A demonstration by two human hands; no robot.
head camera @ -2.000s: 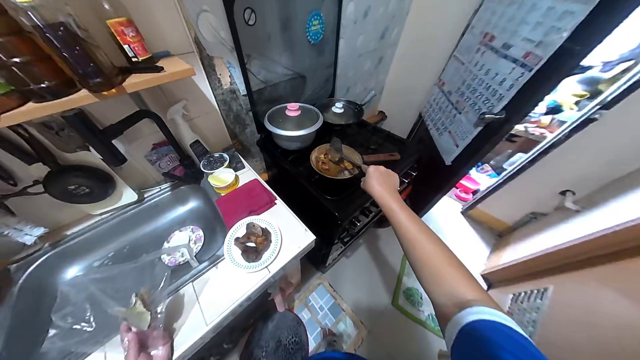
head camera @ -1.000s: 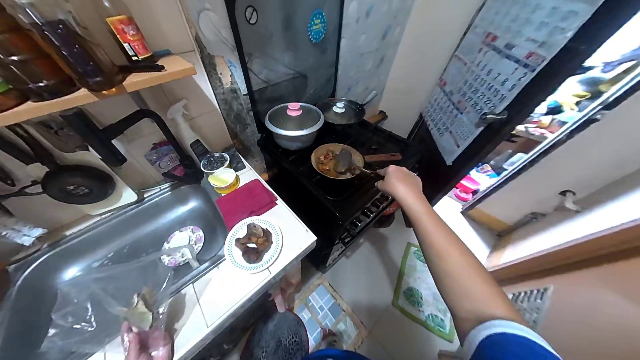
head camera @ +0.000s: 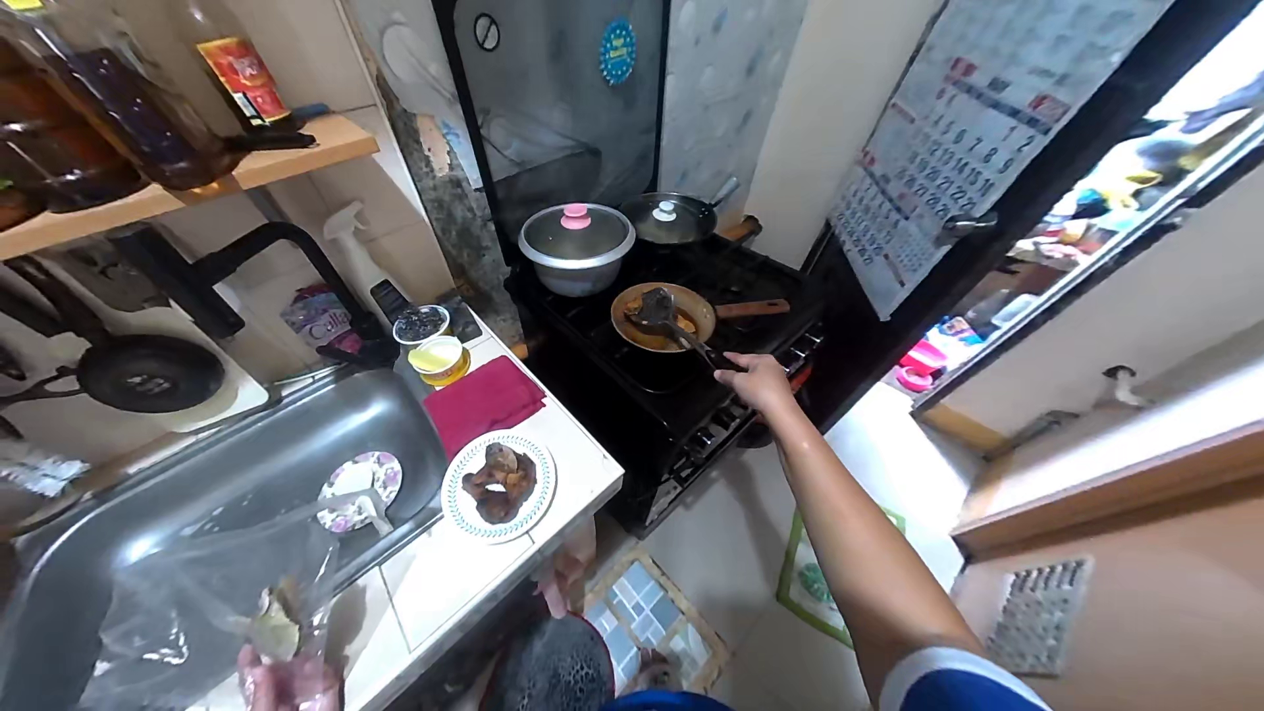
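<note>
My right hand (head camera: 758, 383) grips the handle of a dark spatula (head camera: 656, 310), whose head rests in a small frying pan (head camera: 624, 326) with browned food and sauce, on the black gas stove (head camera: 671, 395). At the lower left, my left hand (head camera: 288, 681) holds a clear plastic bag (head camera: 212, 592) with dried leaves (head camera: 274, 632) in it, at the sink's edge. A patterned plate (head camera: 451, 494) of browned meat pieces (head camera: 500, 484) lies on the white tiled counter (head camera: 434, 583), beside a folded dark red cloth (head camera: 484, 403).
Behind the pan stand a lidded pot (head camera: 577, 249) and a lidded dark pan (head camera: 671, 219). The steel sink (head camera: 237, 464) holds a floral plate (head camera: 388, 474). Tubs (head camera: 440, 361) stand by the cloth. Bottles line a wooden shelf (head camera: 336, 143). A calendar (head camera: 948, 148) hangs on the right.
The spatula has moved about in the pan; its head now sits further left than one second ago. My left hand stays low at the sink with the bag.
</note>
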